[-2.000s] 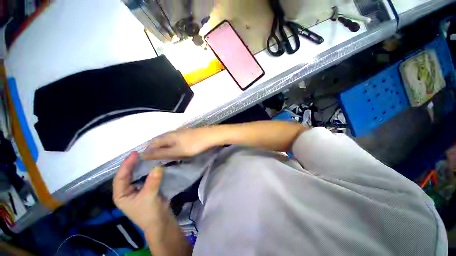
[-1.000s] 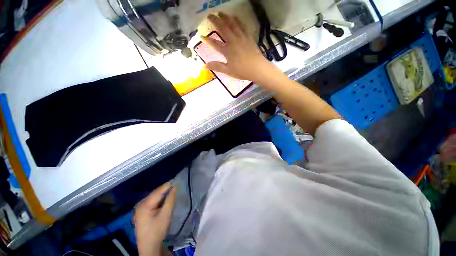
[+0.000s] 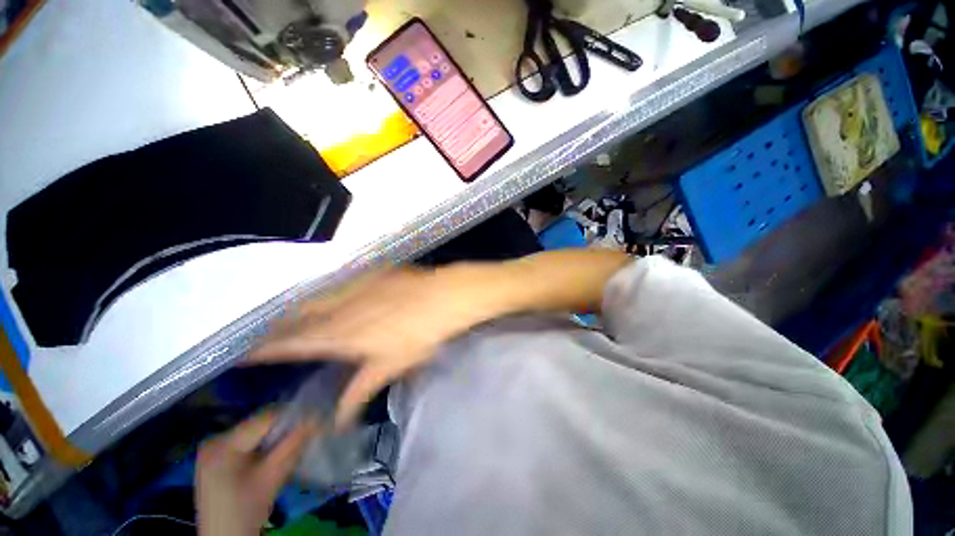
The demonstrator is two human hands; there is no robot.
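Observation:
My left hand (image 3: 246, 461) is low at the front, blurred, at a grey and dark collar piece (image 3: 319, 408) near the table's edge. My right hand (image 3: 367, 319) reaches across just above it, blurred, fingers spread; whether it touches the piece is unclear. The stack of black collars (image 3: 173, 215) with thin grey edge lines lies flat on the white table (image 3: 79, 126). The smartphone (image 3: 442, 99) lies right of it, its pink screen showing icons and panels.
The sewing machine (image 3: 246, 37) stands at the top. Black-handled scissors (image 3: 555, 63) and a small dark-handled tool (image 3: 696, 21) lie right of the phone. Orange-yellow tape (image 3: 367, 143) is at the machine bed. A blue perforated basket (image 3: 749, 204) is below the table's right part.
My right hand has moved from the phone back toward my left hand. The phone is uncovered and its screen now shows icons. The view has shifted, so table things sit further left.

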